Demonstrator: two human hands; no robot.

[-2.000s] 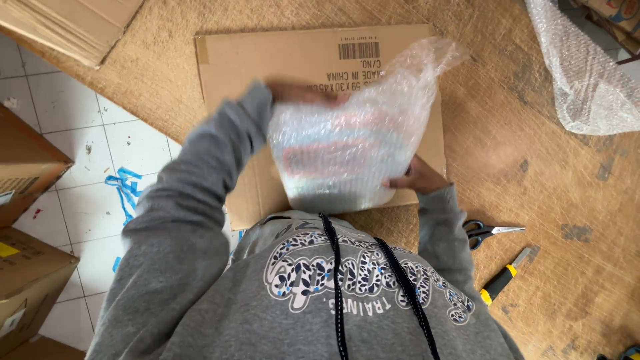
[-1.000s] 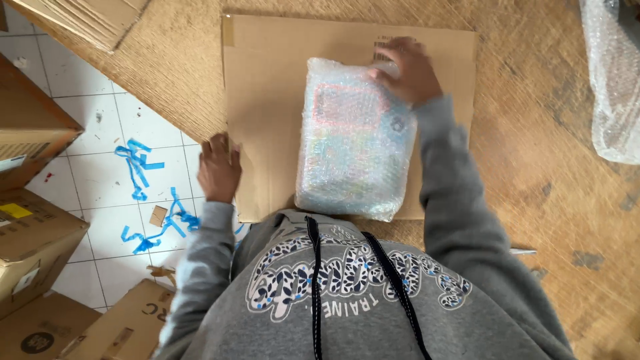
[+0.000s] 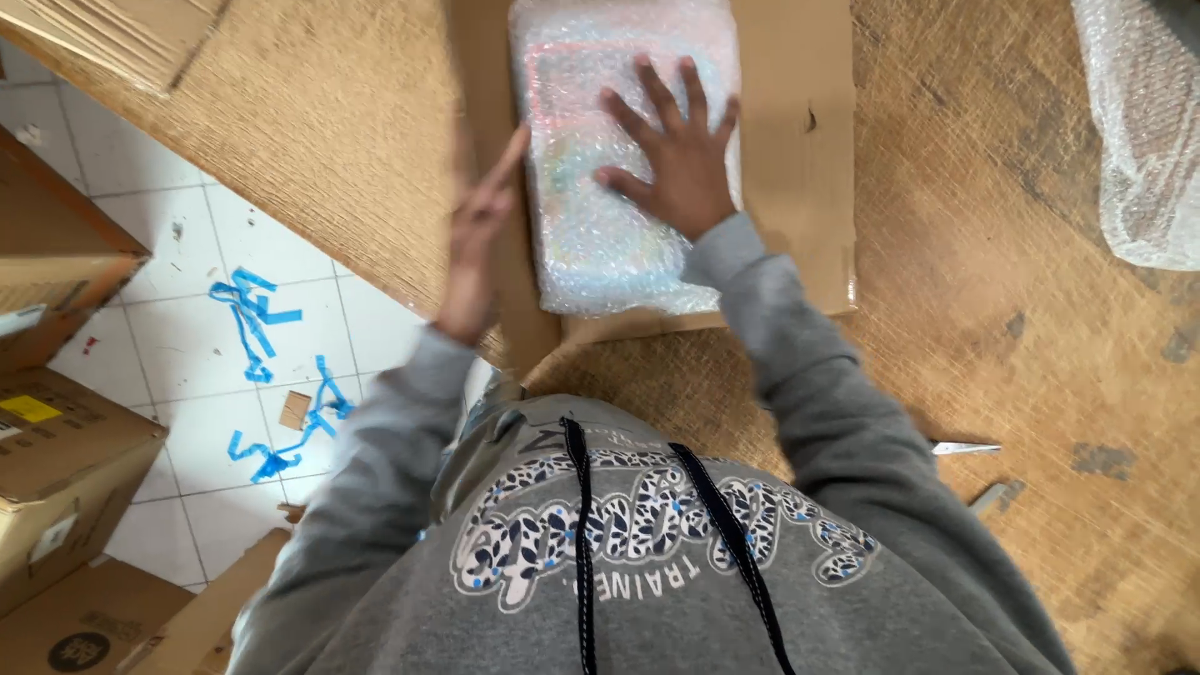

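Observation:
A rectangular parcel in bubble wrap lies on a flat sheet of brown cardboard at the top middle. My right hand rests flat on top of the parcel with its fingers spread. At the left, my left hand is blurred and stands against the cardboard's left part, which is bent up along the parcel's left side. Its fingers are extended, and it presses without closing on anything. What is inside the wrap shows only as faint red, blue and green patches.
More bubble wrap lies at the right of the wooden table. Scissor blades and a metal blade tip show beside my right sleeve. Cardboard boxes and blue strips are on the tiled floor at left.
The bubble wrap, loose at the top two seconds ago, now lies closed around the parcel. The cardboard's left part, flat one second ago, is raised by my left hand. My right hand has moved onto the parcel's middle.

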